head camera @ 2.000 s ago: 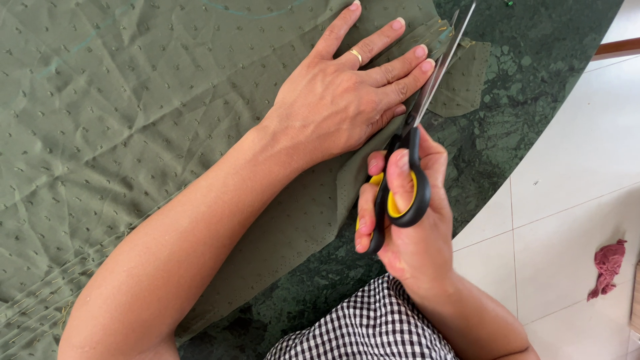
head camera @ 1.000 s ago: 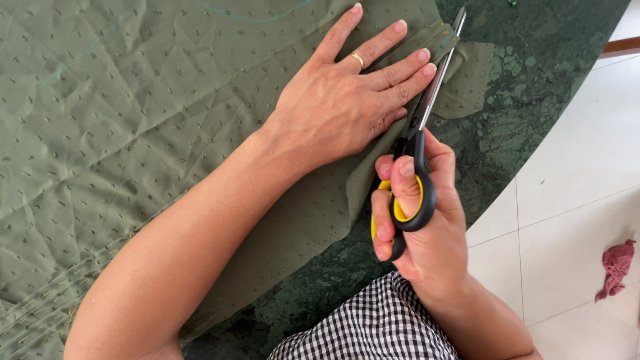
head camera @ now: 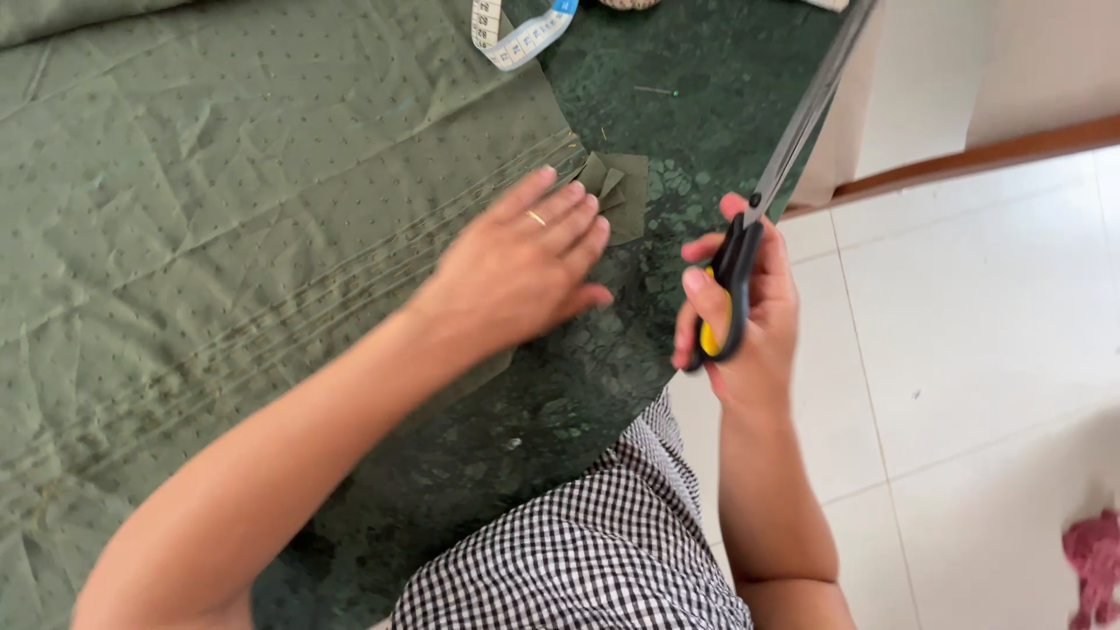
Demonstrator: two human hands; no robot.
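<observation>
Olive green dotted fabric lies spread over a dark green marble table, with rows of stitched lines or folds running diagonally toward its right edge. My left hand, a ring on one finger, rests flat over the end of those rows, fingers slightly apart and slightly blurred. Beside its fingertips is a small folded piece of the same fabric. My right hand holds scissors with black and yellow handles at the table's right edge. Their blades point up and away from the fabric and look closed, though blurred.
A measuring tape curls at the fabric's upper edge. A pin with a green head lies on the marble table. Beyond the curved table edge are a wooden bar, pale floor tiles and a crumpled pink cloth.
The scissors in my right hand have moved right, away from the fabric they were at. My left hand now lies over the stitched rows. The view has shifted, showing the tape.
</observation>
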